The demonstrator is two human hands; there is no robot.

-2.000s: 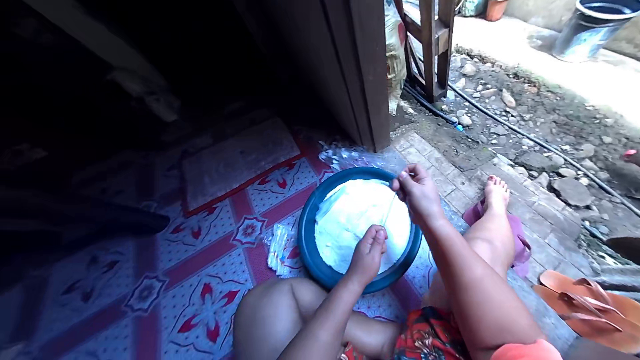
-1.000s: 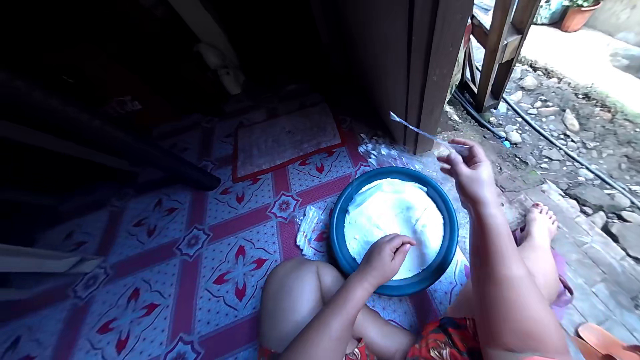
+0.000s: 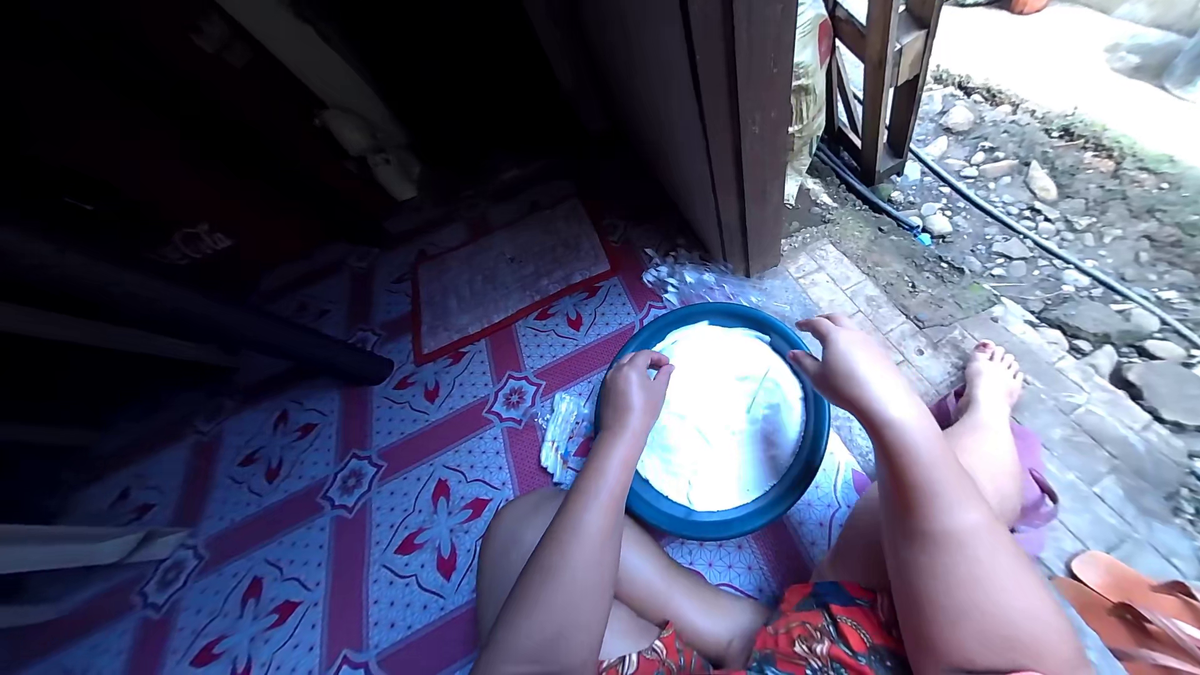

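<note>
A round blue-green plastic basin (image 3: pixel 722 525) sits on the patterned floor covering, in front of my crossed leg. Bright white material (image 3: pixel 717 431) lies within it, too washed out by light to identify. Over the basin's left rim is my left hand (image 3: pixel 636 392), its thumb and forefinger close together; whether something thin is between them cannot be told. My right hand (image 3: pixel 839 361) is at the upper right rim, thumb and fingers apart, with nothing visible in it. A small pile of whitish strips (image 3: pixel 565 436) lies left of the basin.
Clear plastic scraps (image 3: pixel 689 277) lie by the dark wooden door edge (image 3: pixel 759 141). A red-bordered mat (image 3: pixel 511 272) is farther left. My foot in a purple slipper (image 3: pixel 1031 487) rests on the paving at right, near orange sandals (image 3: pixel 1134 600). Beyond are stones and a hose (image 3: pixel 1031 230).
My right hand held up a thin whitish strip a second ago; now it is lower, at the rim, with no strip visible. My left hand has moved from over the white material to the left rim.
</note>
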